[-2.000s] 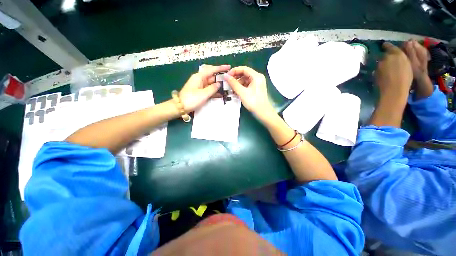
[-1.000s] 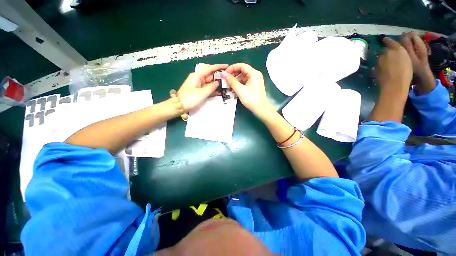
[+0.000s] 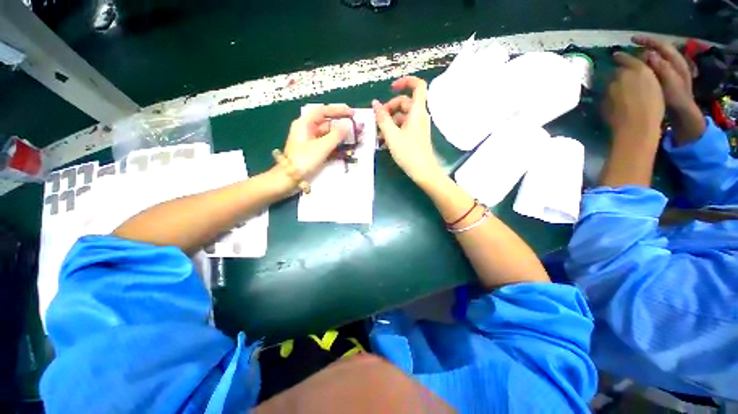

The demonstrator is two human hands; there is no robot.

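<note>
My left hand [image 3: 317, 145] holds a small dark electronic assembly [image 3: 349, 132] with a light patch on it; a thin dark tail hangs below. It is over a white backing sheet [image 3: 336, 199] that lies on the dark green bench. My right hand [image 3: 408, 129] is just right of the sheet, fingers apart and curled, raised off the assembly. No piece can be seen in it. Sticker sheets with grey die-cut pieces [image 3: 76, 177] lie stacked under and beside my left forearm.
Curled plain white backing paper [image 3: 506, 101] is piled right of my hands. A crinkled clear bag [image 3: 162, 129] lies behind the sticker sheets. A worn white rail [image 3: 267, 87] runs behind. A neighbour's hands [image 3: 635, 97] are at right, near a white-green reel [image 3: 581, 68].
My right hand has let go of the assembly and moved off to the right, its fingers opening. My left hand keeps the assembly, now slightly further left in view.
</note>
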